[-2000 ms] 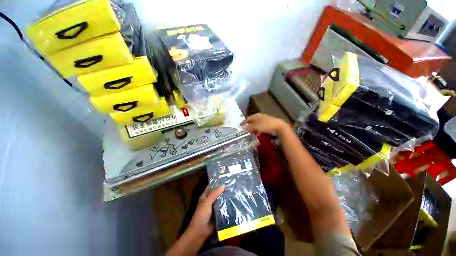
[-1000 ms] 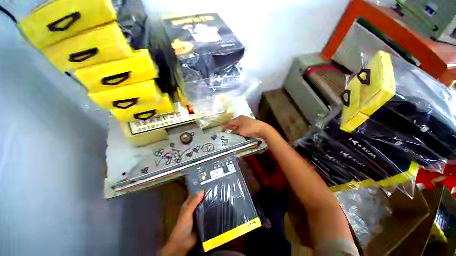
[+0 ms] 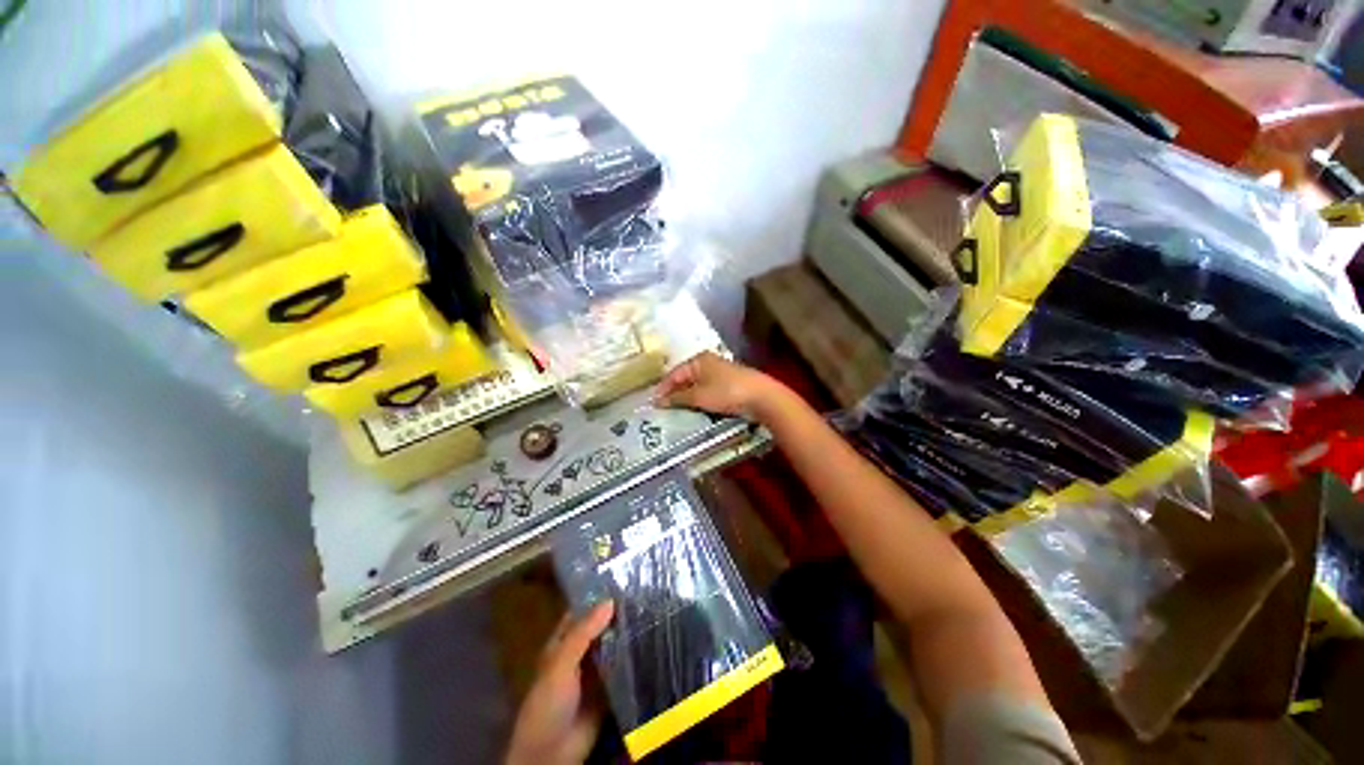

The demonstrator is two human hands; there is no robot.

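Observation:
A black retail box (image 3: 673, 620) with a yellow end band lies in clear film below the sealer's front edge. Its far end meets the silver sealing bar (image 3: 554, 516). My left hand (image 3: 569, 673) holds the box at its left side, thumb on top. My right hand (image 3: 715, 386) rests on the right part of the patterned sealer table (image 3: 516, 486), behind the bar, with fingers bent; whether it pinches film there I cannot tell. The impulse sealer's printed panel (image 3: 456, 411) is partly hidden behind boxes.
A stack of boxes with yellow ends (image 3: 299, 299) leans on the sealer at left. A film-wrapped box (image 3: 546, 165) stands behind it. At right are bagged boxes (image 3: 1107, 269), an orange machine (image 3: 1197, 97) and an open carton (image 3: 1219, 598) with film offcuts (image 3: 1092, 583).
My right hand has moved left from the table's right end onto its top. The box in my left hand has shifted left against the sealer's edge. The camera view has shifted.

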